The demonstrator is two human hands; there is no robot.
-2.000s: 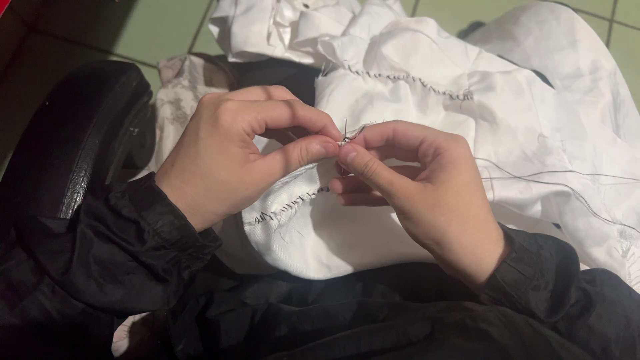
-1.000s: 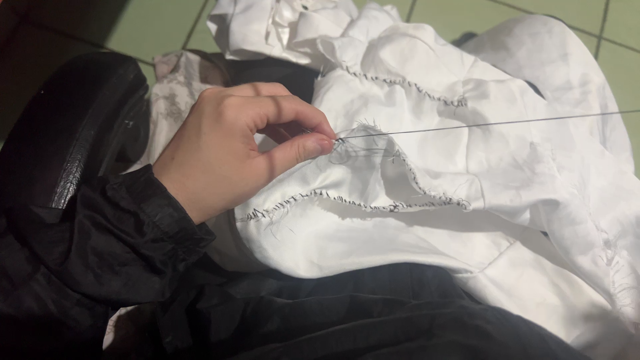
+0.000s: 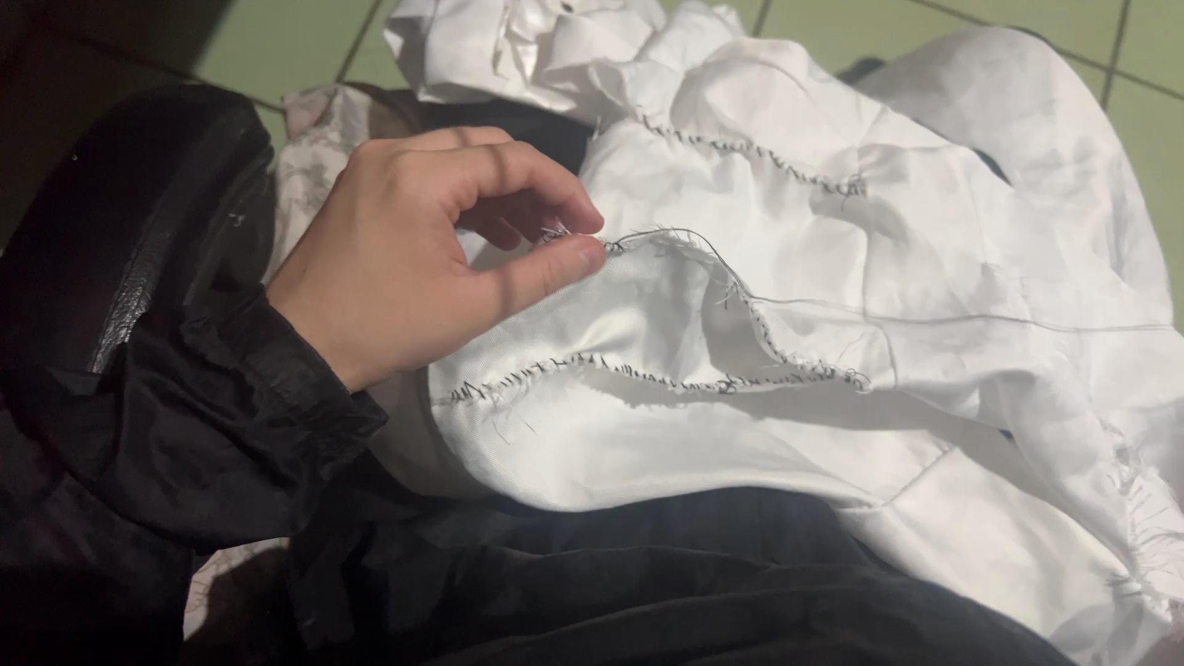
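My left hand (image 3: 444, 250) pinches a frayed edge of the white fabric (image 3: 573, 453) between thumb and forefinger. A dark thread (image 3: 971, 320) leaves the cloth by my fingertips, lies along the raised edge and runs over the fabric to the right side of the view. Rows of dark hand stitches with loose fibres mark the cloth, one row (image 3: 758, 157) above and another (image 3: 601, 368) below my hand. The fabric spreads across my lap. My right hand is out of view, and no needle can be seen.
A black padded armrest or seat edge (image 3: 139, 213) is at the left. Patterned light cloth (image 3: 319, 139) shows beside it. Dark clothing (image 3: 601, 583) covers my lap under the white fabric. Green floor tiles (image 3: 277, 46) lie beyond.
My right hand, at the needle and cloth edge two seconds ago, has left the view. The thread, taut toward the right one second ago, now lies slack on the fabric. My left hand keeps its pinch.
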